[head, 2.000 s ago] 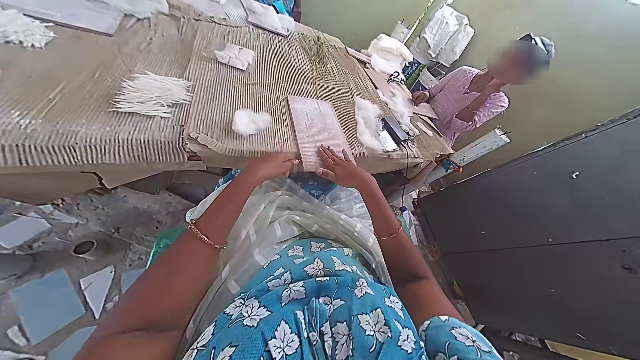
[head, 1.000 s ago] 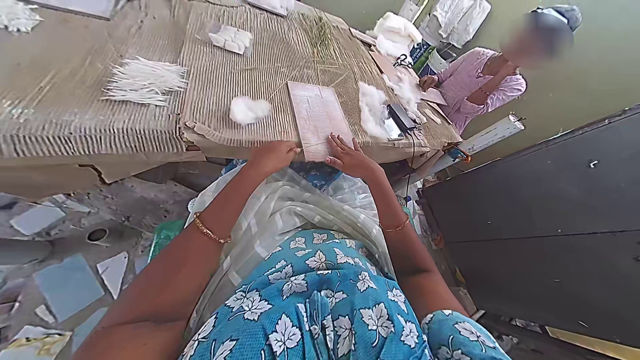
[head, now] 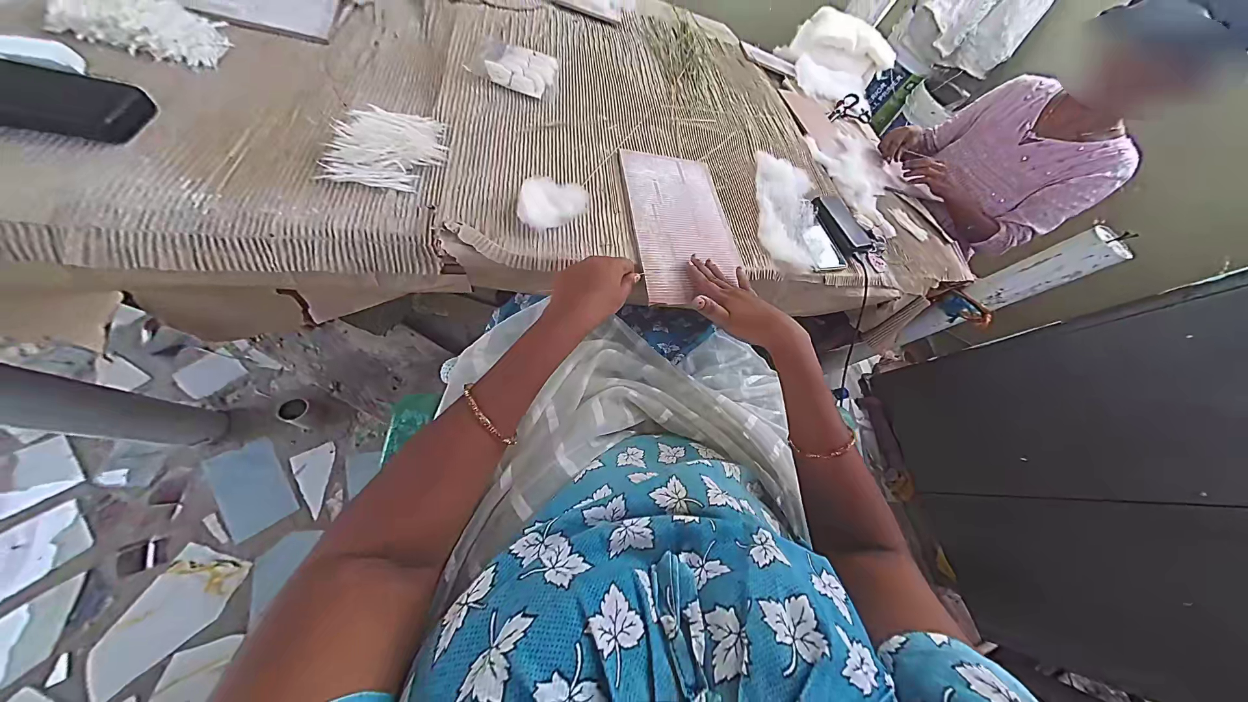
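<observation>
A flat, pinkish-white rectangular board [head: 678,219] lies at the near edge of a table covered in corrugated cardboard [head: 507,166]. My right hand [head: 738,304] rests on the board's lower right corner, palm down with fingers apart. Beside the lower left corner, my left hand [head: 593,291] is curled, fingertips together; something thin may be between them, too small to tell. A tuft of white cotton [head: 552,202] sits left of the board, and a pile of thin white cotton wicks [head: 383,148] lies farther left. Another cotton piece [head: 783,210] is right of the board.
Black phone-like object [head: 73,100] at far left; a plastic packet of white pieces [head: 522,70] and dry grass stalks [head: 678,49] farther back. A dark device [head: 842,226] with a cable lies right. A co-worker [head: 1038,161] handles cotton there. Dark cabinet [head: 1072,439] at right; broken tiles [head: 251,487] on the floor.
My right hand has moved from lying farther in on the board to its lower right corner. My left hand has stayed near the lower left corner, its fingers curled.
</observation>
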